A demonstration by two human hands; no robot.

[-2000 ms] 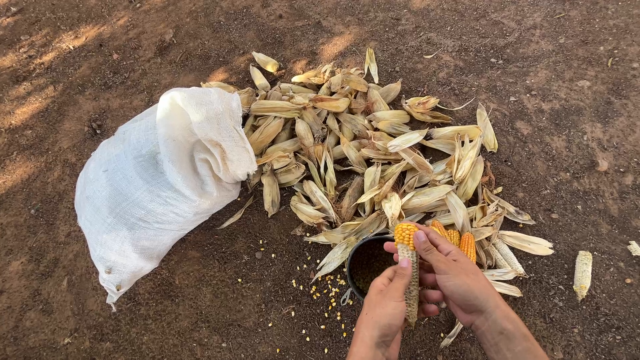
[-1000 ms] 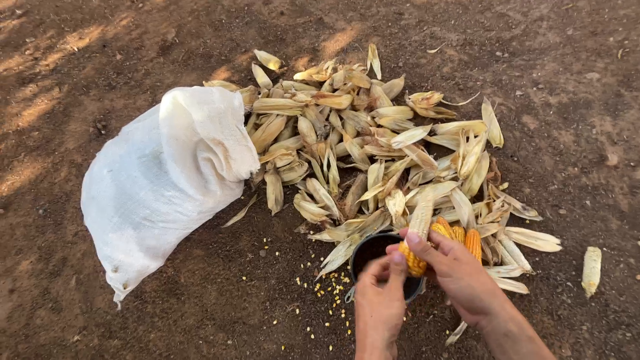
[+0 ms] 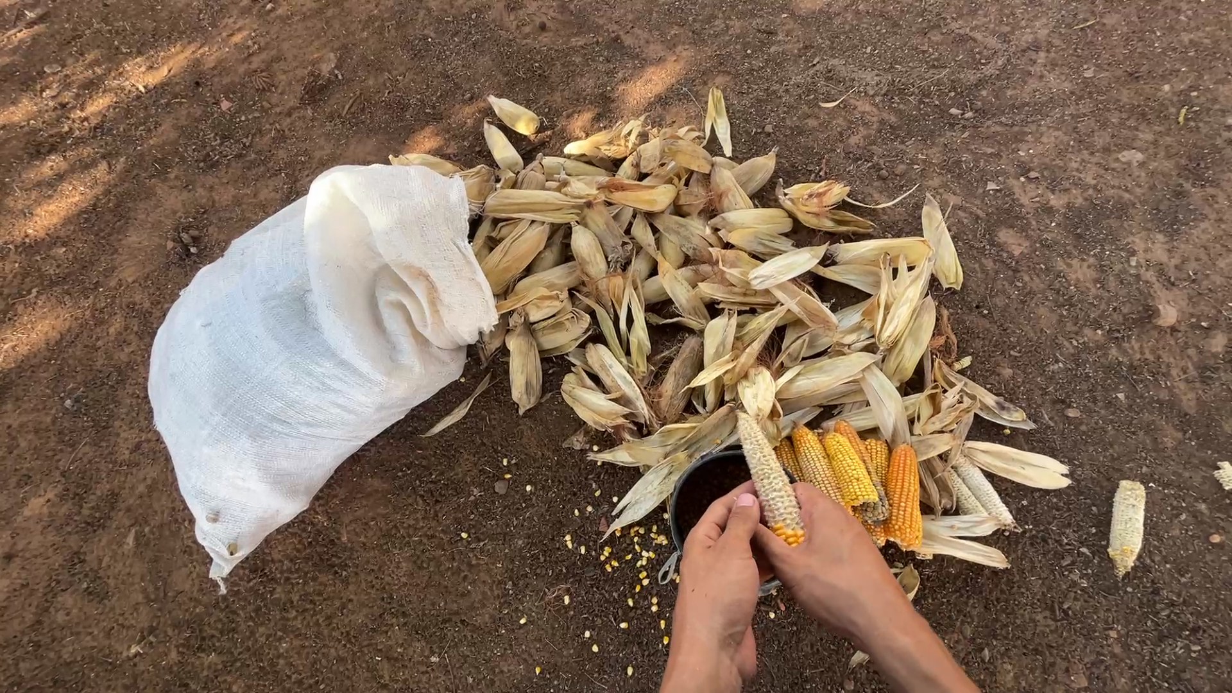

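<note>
A mostly bare corn cob (image 3: pixel 767 472), with a few yellow kernels at its lower end, is held over a dark bucket (image 3: pixel 685 481). My right hand (image 3: pixel 833 558) grips the cob from the right. At the cob's lower end, my left hand (image 3: pixel 717 568) has its thumb and fingers closed against it. The two hands touch and partly cover the bucket, whose contents are dark and hard to make out. Several husked ears of yellow-orange corn (image 3: pixel 847 467) lie just right of the bucket. Loose kernels (image 3: pixel 640 558) are scattered on the soil to its left.
A large pile of dry corn husks (image 3: pixel 674 260) spreads behind the bucket. At the left lies a full white woven sack (image 3: pixel 298 346). One stripped cob (image 3: pixel 1126 527) rests on the soil at the right, and others (image 3: pixel 982 493) lie beside the husked ears.
The cob has been turned in my hands: two seconds ago its yellow kernels were at the top, and now they are at the lower end. Fewer kernels remain on it.
</note>
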